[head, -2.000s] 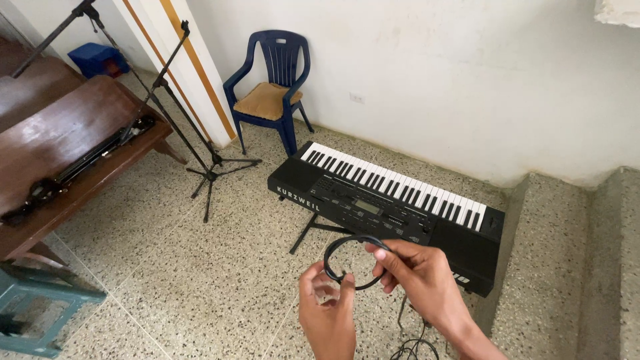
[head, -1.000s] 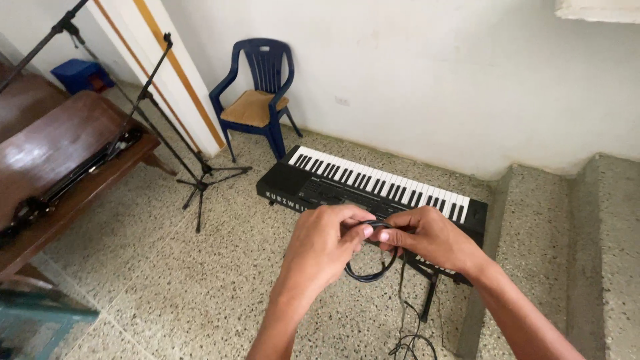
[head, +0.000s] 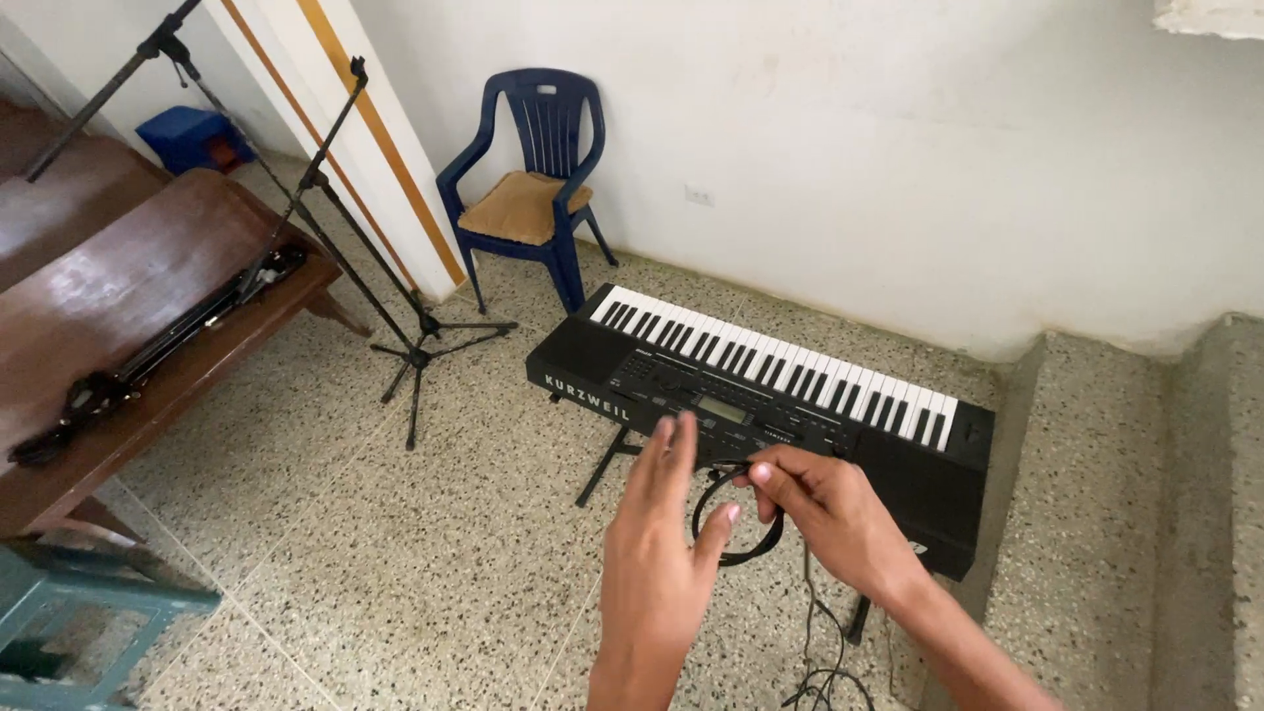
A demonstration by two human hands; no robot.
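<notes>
A thin black cable (head: pixel 773 541), wound into a small ring, hangs from my right hand (head: pixel 834 509), pinched between thumb and fingers at the top of the coil. My left hand (head: pixel 664 538) is raised just left of the ring, fingers straight and apart from the thumb, with nothing gripped. Beyond both hands a black Kurzweil electronic keyboard (head: pixel 760 385) rests on a dark stand (head: pixel 604 466), its keys toward the wall. Another dark cable (head: pixel 825 681) lies tangled on the floor below the keyboard, with a strand running up toward it.
Microphone stands (head: pixel 418 355) rise at the left, near a blue plastic chair (head: pixel 545 148) with a tan cushion (head: pixel 525 207). Black gear (head: pixel 188 331) lies on a wooden bench (head: pixel 286 306). A teal stool (head: pixel 118 602) is at lower left; terrazzo steps (head: pixel 1096 474) climb at right.
My left hand has come off the coiled cable, where both hands met a second ago, and its fingers have straightened. My right hand still holds the coil.
</notes>
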